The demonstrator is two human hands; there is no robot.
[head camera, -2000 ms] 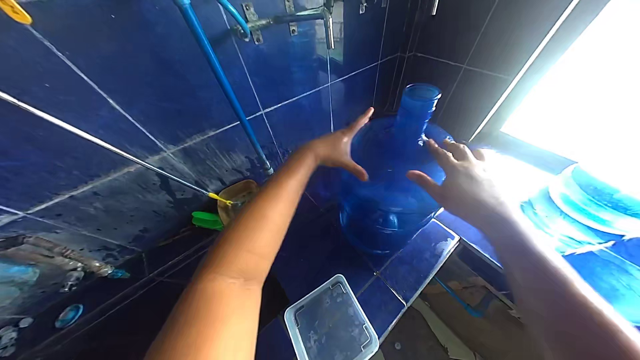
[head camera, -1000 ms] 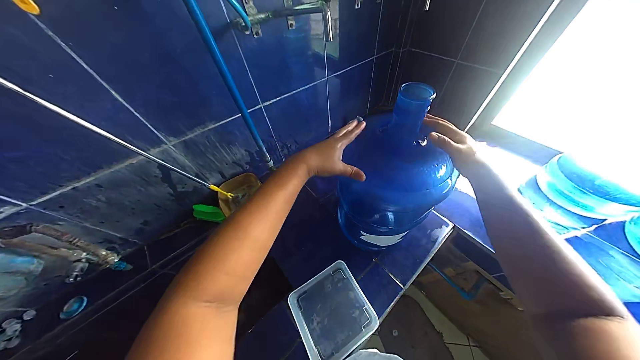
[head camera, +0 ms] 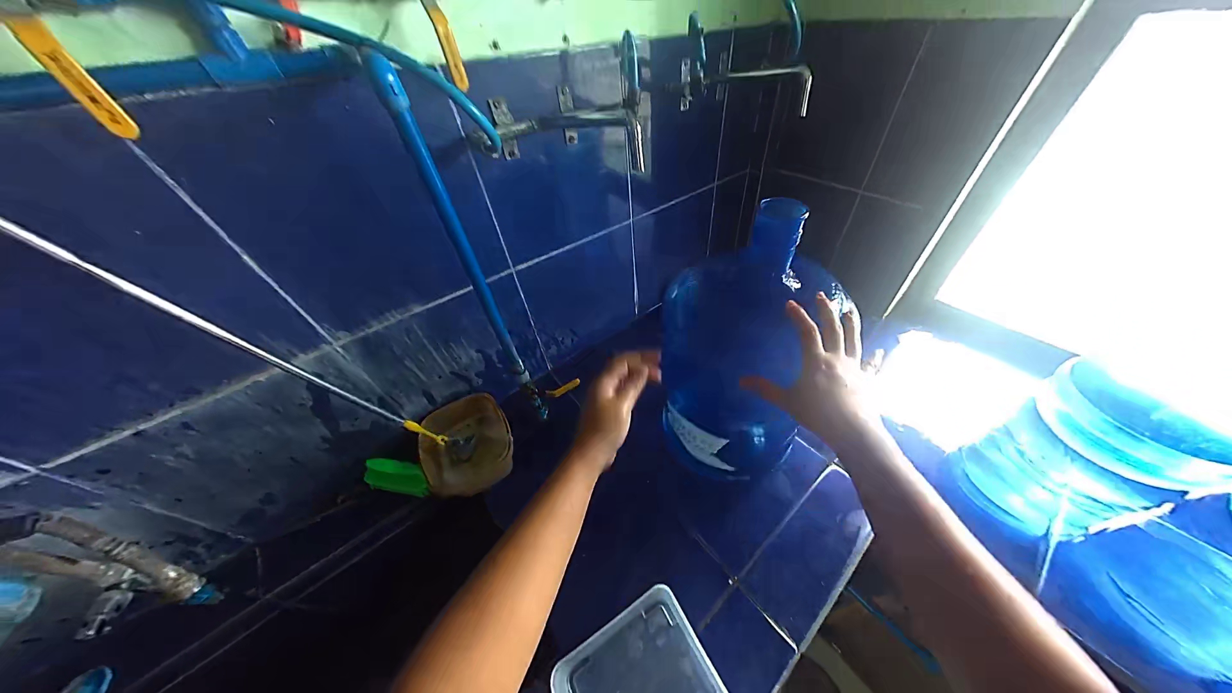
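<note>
A large blue plastic water jug (head camera: 722, 375) stands upright on the blue tiled counter, its neck bare and a torn white label low on its side. My left hand (head camera: 616, 399) is at the jug's left side, fingers partly bent and fingertips at its wall; whether they touch is unclear. My right hand (head camera: 823, 371) is spread against the jug's right front side, fingers apart and pointing up. A clear plastic container with a lid (head camera: 640, 650) lies on the counter nearer to me.
Blue pipes (head camera: 448, 207) and metal spouts (head camera: 587, 120) run along the tiled wall. A brownish plastic container (head camera: 467, 448) and a green brush (head camera: 397, 476) are at left. More blue jugs (head camera: 1136, 433) lie at right, by the bright opening. The counter edge (head camera: 837, 577) drops off at lower right.
My left hand has gone from the jug's shoulder down to its left side. My right hand has moved from near the neck down to the jug's right front. The view has tilted up.
</note>
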